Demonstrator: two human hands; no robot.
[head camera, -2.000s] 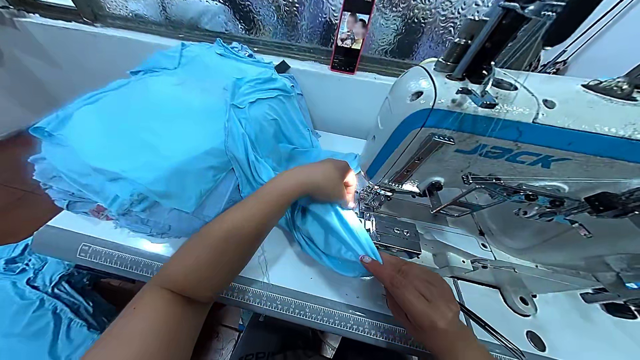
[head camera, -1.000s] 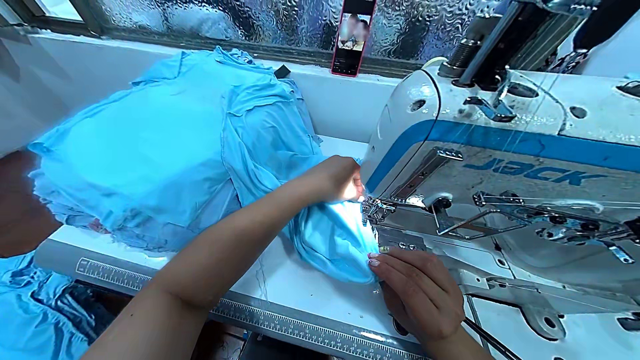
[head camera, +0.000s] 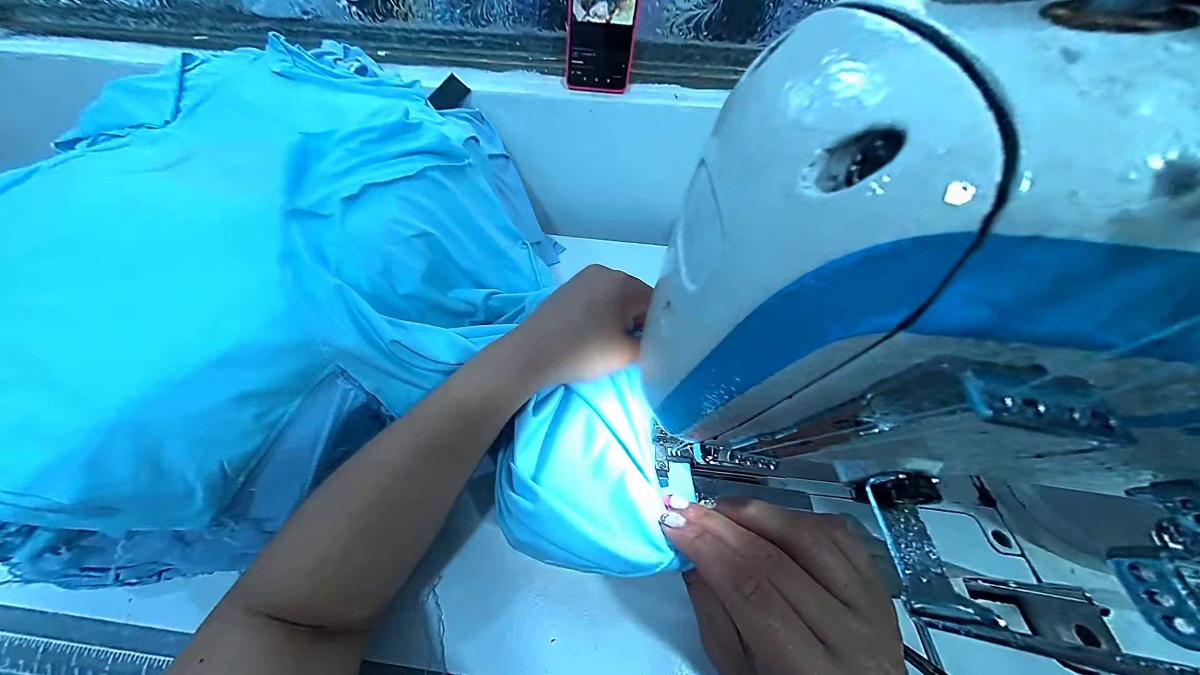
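Note:
A light blue fabric piece (head camera: 586, 478) lies at the needle area of a white and blue industrial sewing machine (head camera: 844, 234). My left hand (head camera: 595, 323) rests on the cloth behind the presser foot, its fingertips partly hidden by the machine head. With thumb and forefinger, my right hand (head camera: 787, 572) pinches the near edge of the cloth, just in front of the presser foot (head camera: 670, 459). From my left hand the fabric runs back to a heap of light blue garments (head camera: 187, 281) on the left of the table.
A phone in a red case (head camera: 601, 47) leans at the window ledge behind the table. A measuring tape strip (head camera: 75, 652) runs along the table's front edge. A small black object (head camera: 449, 92) sits at the back of the heap. Metal guide parts (head camera: 937, 572) stand right of my right hand.
The view has moved much closer to the machine head. Both hands stay on the cloth at the needle area throughout.

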